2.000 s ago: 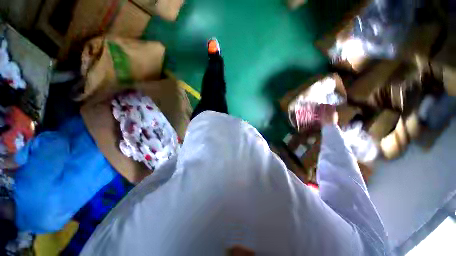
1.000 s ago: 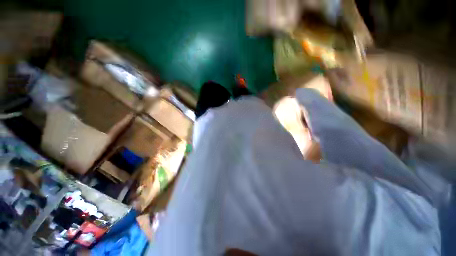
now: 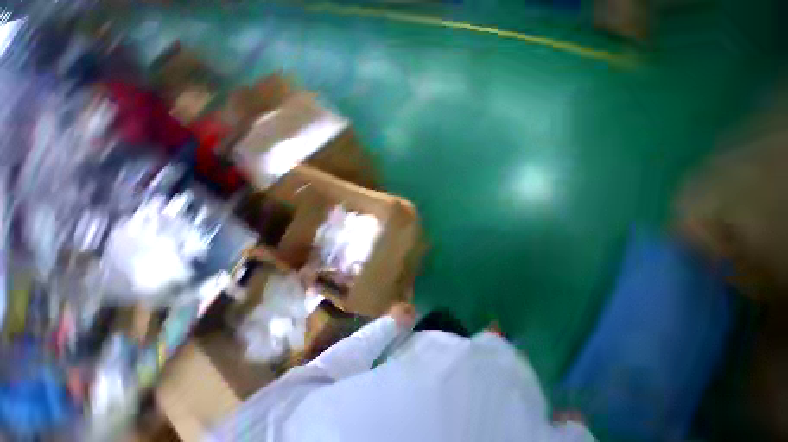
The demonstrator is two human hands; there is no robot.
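The view is strongly blurred. My left hand (image 3: 402,313) is small at the end of a white sleeve, near the lower edge of an open brown carton (image 3: 399,250). Its fingers cannot be made out. White parts (image 3: 347,240) lie in that carton. My right hand (image 3: 568,418) shows only as a small blurred patch at the bottom, right of my white coat. Whether either hand holds anything cannot be told. A second open carton (image 3: 194,388) with whitish crinkled contents (image 3: 275,324) stands at the lower left.
Green floor (image 3: 501,129) with a yellow line (image 3: 518,36) lies ahead. A cluttered bench area with white and coloured items (image 3: 147,250) fills the left. A red thing (image 3: 142,116) is beyond it. A large blue object (image 3: 661,337) and a brown shape (image 3: 743,190) stand at the right.
The view has swung round. Cartons with white parts now show at the left and more green floor ahead. My left hand now shows beside them; my right hand is lower and smaller in view.
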